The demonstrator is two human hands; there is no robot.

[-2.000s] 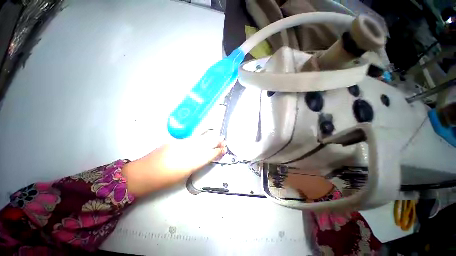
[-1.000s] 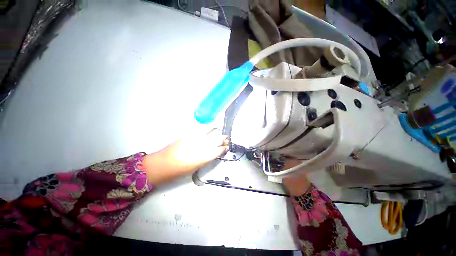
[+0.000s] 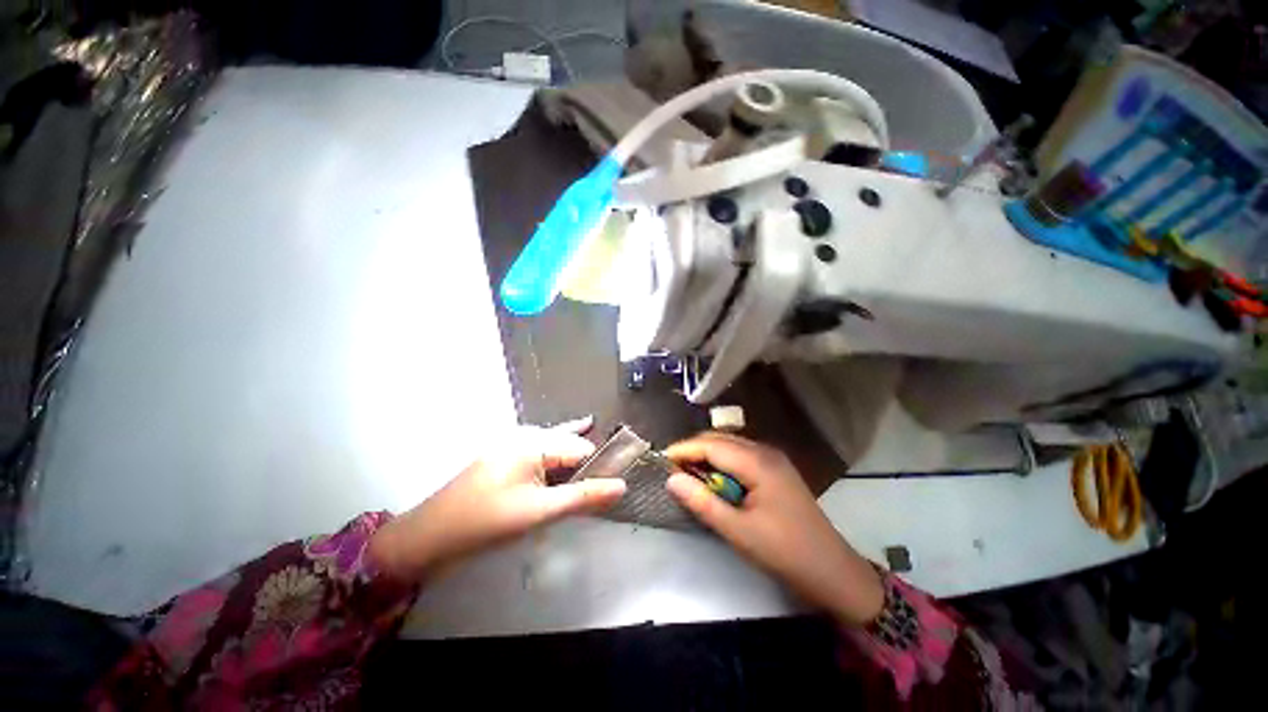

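Note:
A dark brown cloth panel (image 3: pixel 535 209) lies on the white table, under the machine head and in front of it. A small folded grey-brown cloth piece (image 3: pixel 613 456) with a finely striped part (image 3: pixel 649 498) is in front of the needle area. My left hand (image 3: pixel 535 487) pinches the folded piece from the left. My right hand (image 3: pixel 758 508) is at its right edge, with yellow-green and dark thread snips (image 3: pixel 722 484) held in its fist. The presser foot (image 3: pixel 637 376) is behind the hands. A yellow-green patch (image 3: pixel 598 264) lies on the panel behind the blue lamp.
The white sewing machine (image 3: pixel 946 264) stands behind and right, with a blue lamp (image 3: pixel 556 251) on a white neck. Orange-yellow scissors handles (image 3: pixel 1107 491) lie at the right. A blue thread rack (image 3: pixel 1099 244) is on the machine top. A small pale block (image 3: pixel 727 416) lies on the panel.
The dark panel now spreads in front of the needle. Both hands have come together nearer the table's front edge. The right hand has come out from behind the machine head, and snips now show in it.

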